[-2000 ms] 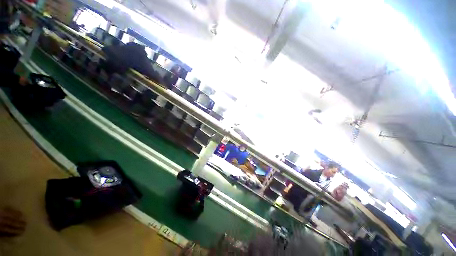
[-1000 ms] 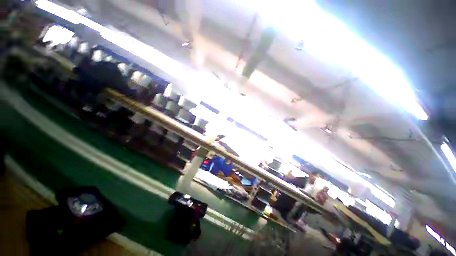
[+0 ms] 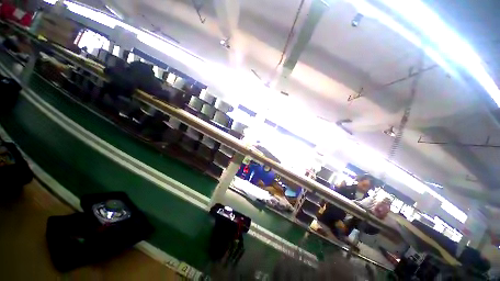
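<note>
An opened black speaker cabinet lies at the lower left, over the belt's near rail and the brown bench. The round silver speaker driver sits in its right-hand shell. Thin reddish wires show faintly beside the driver. Another black cabinet with small parts on top stands on the green belt near the lower middle. Neither of my hands is in the picture. A grey blur lies along the bottom edge, and I cannot tell what it is.
The green conveyor belt runs from upper left to lower right. More black cabinets are cut off at the left edge. A person is at the far side, right of centre. Grey-white stacked items stand behind the long rail. Brown cardboard covers the bench.
The view has tilted and shifted. The hand at the lower left edge two seconds ago is gone. A dark cabinet now shows at the left edge, and the belt cabinet appears further right.
</note>
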